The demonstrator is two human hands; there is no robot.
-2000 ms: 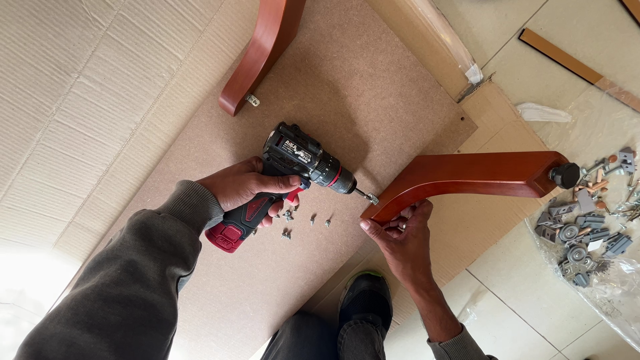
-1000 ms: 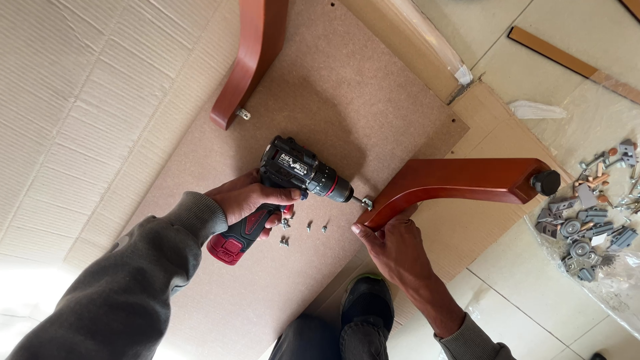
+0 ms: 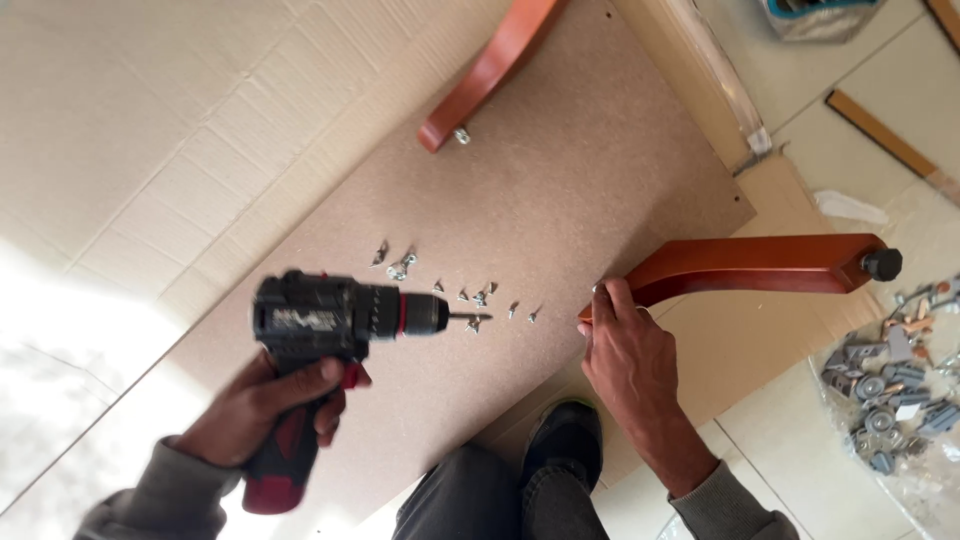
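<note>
My left hand [image 3: 277,409] grips a black and red cordless drill [image 3: 322,319] by its handle, the bit pointing right over the board. My right hand [image 3: 634,360] holds the narrow end of a curved reddish-brown wooden leg [image 3: 750,262], fingers over a small metal fitting there, mostly hidden. A black round foot [image 3: 882,264] is on the leg's other end. Small screws [image 3: 480,298] and a few metal fittings [image 3: 401,266] lie on the brown fibreboard panel [image 3: 570,187] near the bit. A second curved leg [image 3: 487,71] lies at the top, a metal fitting [image 3: 461,136] at its end.
Cardboard [image 3: 187,112] spreads under and left of the panel. A plastic bag [image 3: 922,480] with grey hardware and wooden dowels lies at the right on floor tiles. Brown strips [image 3: 892,139] and a clear container with a blue rim [image 3: 821,22] are farther up. My shoe [image 3: 566,439] is beside the panel.
The drill in my left hand has moved left, away from the leg's end, where its bit was at the fitting. My right hand's fingers have shifted onto the fitting.
</note>
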